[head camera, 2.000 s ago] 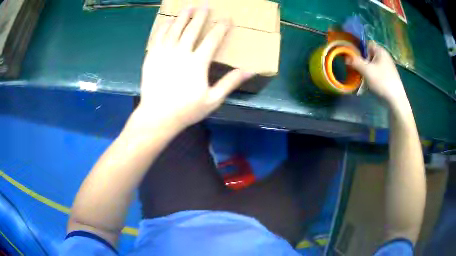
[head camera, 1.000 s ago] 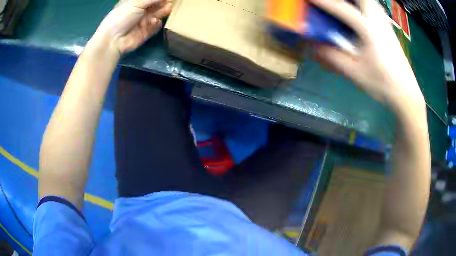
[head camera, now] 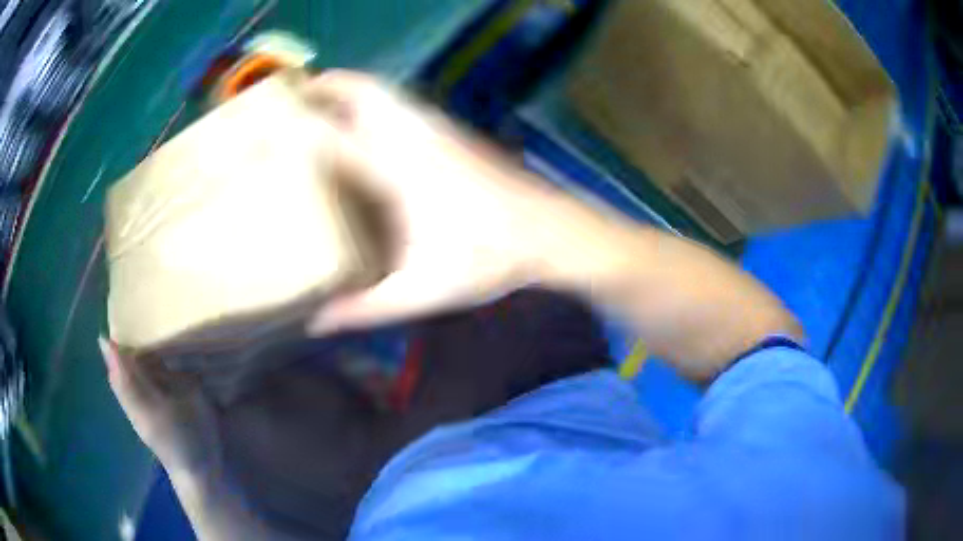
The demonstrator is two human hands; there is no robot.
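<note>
A closed small brown carton [head camera: 227,217] is held up between my two hands, left of the picture's middle, above my lap and the bench edge. My right hand [head camera: 412,201] grips its right side, thumb along the lower edge. My left hand [head camera: 132,391] is at its lower left corner, mostly hidden behind the carton and blurred. The tape dispenser with its orange ring [head camera: 253,74] lies on the green bench just beyond the carton, partly covered and blurred.
The large open master carton [head camera: 729,116] stands low at the upper right, beside the bench. The green bench [head camera: 63,423] runs along the left and top. Blue floor with yellow lines shows at right. A red stool part [head camera: 403,375] is below the carton.
The view has swung to the right. The carton has been lifted off the bench with both hands. My right hand has let go of the tape dispenser, which now lies on the bench.
</note>
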